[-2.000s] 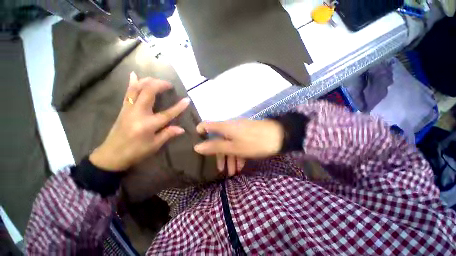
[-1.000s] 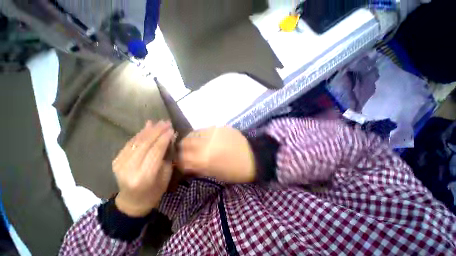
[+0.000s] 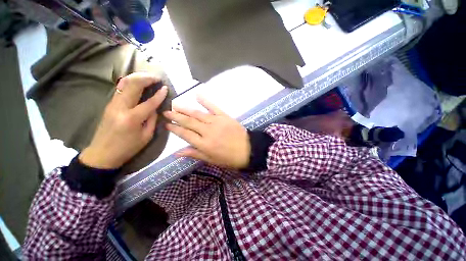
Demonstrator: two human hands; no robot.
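An olive-brown cut panel (image 3: 76, 97) lies on the white table under the needle area (image 3: 145, 51), its left part folded in ridges. My left hand (image 3: 127, 120) is on the panel just below the needle, its fingers curled around a fold near the right edge. My right hand (image 3: 214, 135) is to its right, palm down with fingers apart, fingertips at the panel's right edge over the white table. The exact contact of its fingertips is unclear. The machine head (image 3: 76, 15) with a blue knob (image 3: 142, 31) is above the panel.
A second olive-brown panel (image 3: 230, 41) lies right of the needle. Long panels (image 3: 18, 132) hang at the far left. A ruler strip (image 3: 327, 81) runs along the front edge. A yellow tag (image 3: 315, 16) and a flat black rectangle (image 3: 360, 11) lie top right; lilac cloth (image 3: 403, 97) is in a blue-edged bin.
The panel's lower end has moved off my lap and up onto the table, uncovering the ruler there. My left hand has moved up towards the needle. My right hand has opened and flattened.
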